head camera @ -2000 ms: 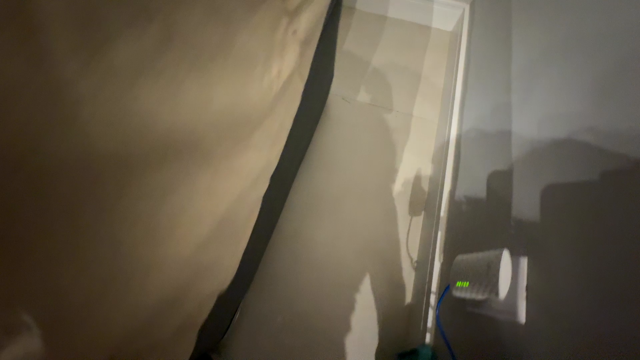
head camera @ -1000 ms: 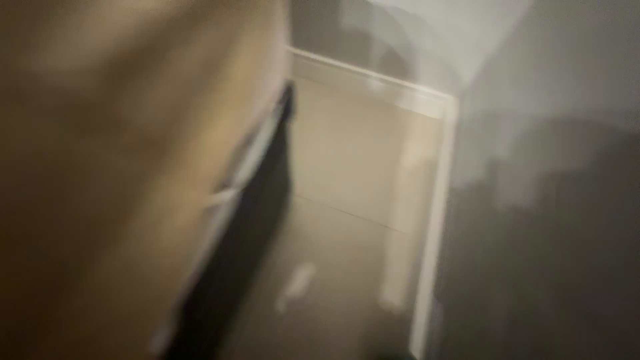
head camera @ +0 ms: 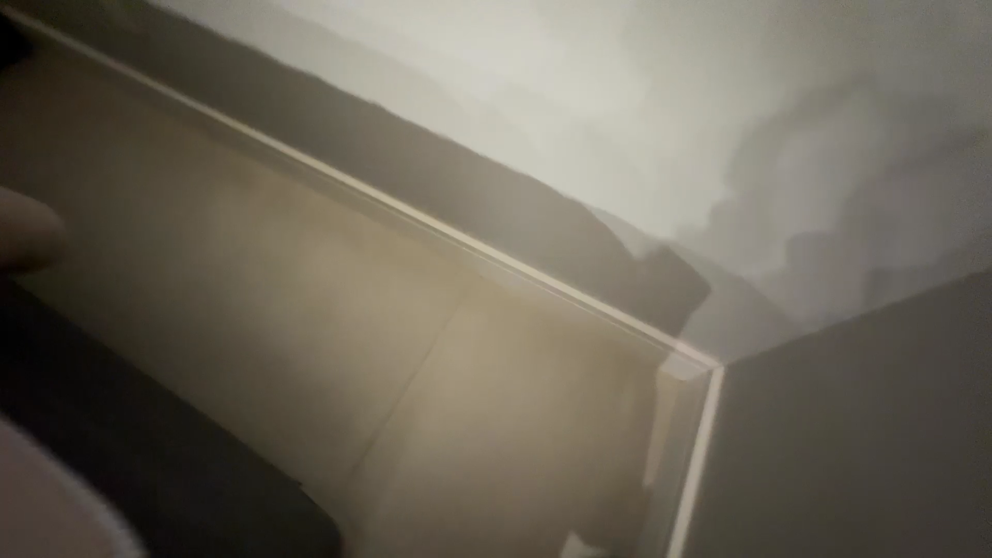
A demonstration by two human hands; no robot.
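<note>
At the left edge of the head view a blurred, skin-toned rounded shape (head camera: 27, 231) pokes in; it may be part of my left hand, but too little shows to be sure, nor whether it holds anything. Just below it lies the dark, straight-edged side of a large object (head camera: 155, 434). A pale rounded surface with a lighter rim (head camera: 54, 504) overlaps that dark side in the bottom left corner. My right hand is out of view.
A beige tiled floor (head camera: 310, 310) meets a light baseboard (head camera: 434, 225) that turns at a room corner. Pale wall (head camera: 573, 85) and darker wall (head camera: 852, 457) rise beyond, with shadows. A small pale patch (head camera: 577, 546) shows at the bottom.
The view has swung strongly toward the room corner. The white device with green lights and the blue cable, seen two seconds ago, are out of view. A skin-toned shape has appeared at the left.
</note>
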